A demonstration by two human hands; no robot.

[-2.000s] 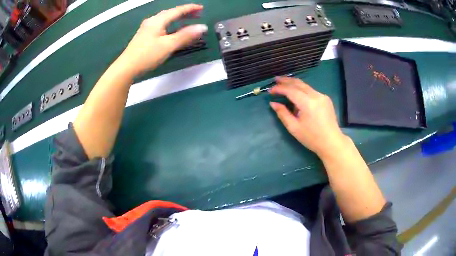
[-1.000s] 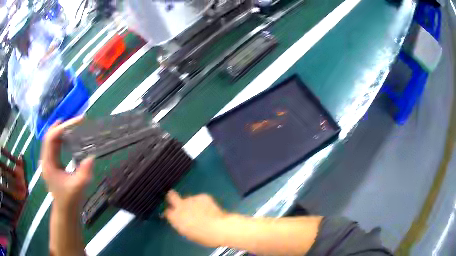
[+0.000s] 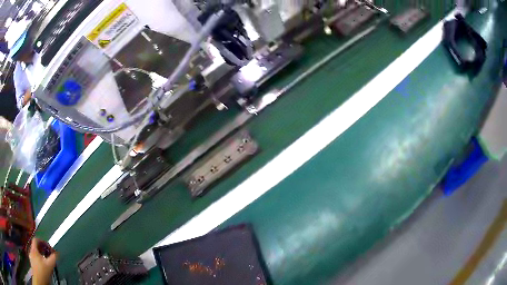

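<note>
My left hand (image 3: pixel 42 260) is small and partly cut off at the lower left edge, with a dark piece at its fingers that is too small to make out. The stacked fixtures (image 3: pixel 105 269) stand to its right, cut off by the bottom edge. My right hand is not in view. The black parts tray (image 3: pixel 208 249) lies at the bottom centre with tiny orange-red specks in it. A single four-station fixture (image 3: pixel 223 165) lies flat on the green mat beyond the tray.
A white-grey bench machine (image 3: pixel 89 83) with tubes and a yellow label stands at upper left. Long metal rails (image 3: pixel 200 146) run beside it. A blue bin (image 3: pixel 62 158) is at far left. A black looped band (image 3: pixel 466 47) lies at upper right. A blue stool part (image 3: pixel 466 168) shows below the bench edge.
The view has swung right and up the bench. The stack, tray and left hand now sit lower in the picture. The right hand has left the view, and the machine has come in.
</note>
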